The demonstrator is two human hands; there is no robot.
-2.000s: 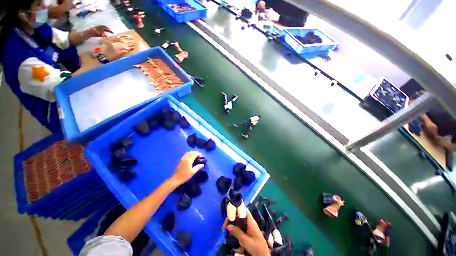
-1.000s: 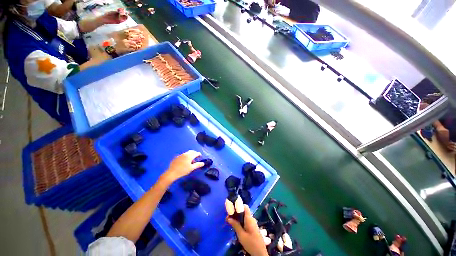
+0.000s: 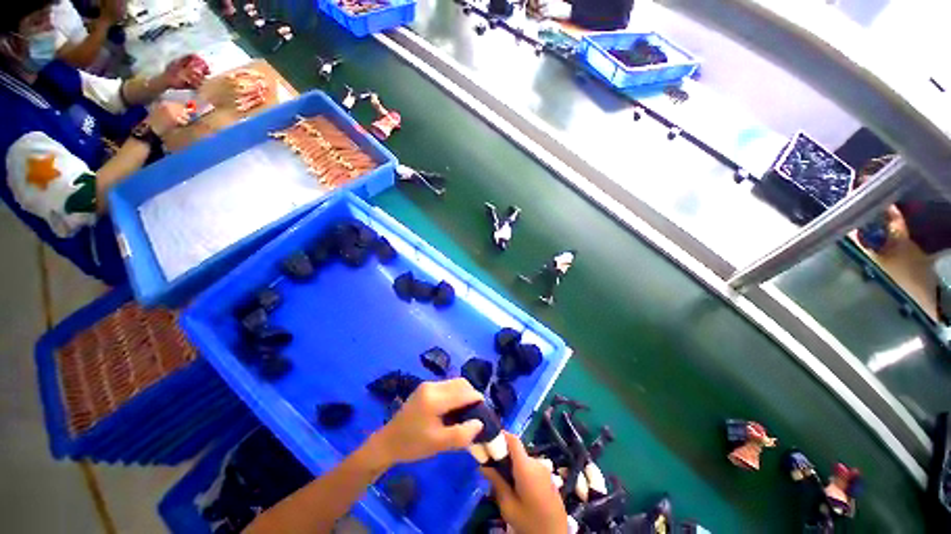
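Observation:
My left hand point(image 3: 430, 419) holds a black moulded piece point(image 3: 474, 417) against the top of a leg part point(image 3: 492, 451), over the right end of the near blue tray. My right hand point(image 3: 530, 490) grips that leg part from below; its pale flesh end shows between the hands. The fingers partly hide where the two pieces meet. More black moulded pieces point(image 3: 436, 361) lie scattered in the near blue tray point(image 3: 250, 391). Loose dark leg parts with pale ends point(image 3: 584, 475) are heaped on the green belt just right of the tray.
The green conveyor belt point(image 3: 626, 334) carries single figure parts and reddish torso parts point(image 3: 749, 443). A neighbouring blue tray point(image 3: 120, 224) holds flesh-orange parts. Stacked blue trays point(image 3: 47, 402) stand at the lower left. A person point(image 3: 63, 156) sits at upper left. A black crate point(image 3: 808, 172) is across the belt.
My left hand has moved right and nearer from the tray's middle, bringing a black piece to the leg part in my right hand. The hands are now together.

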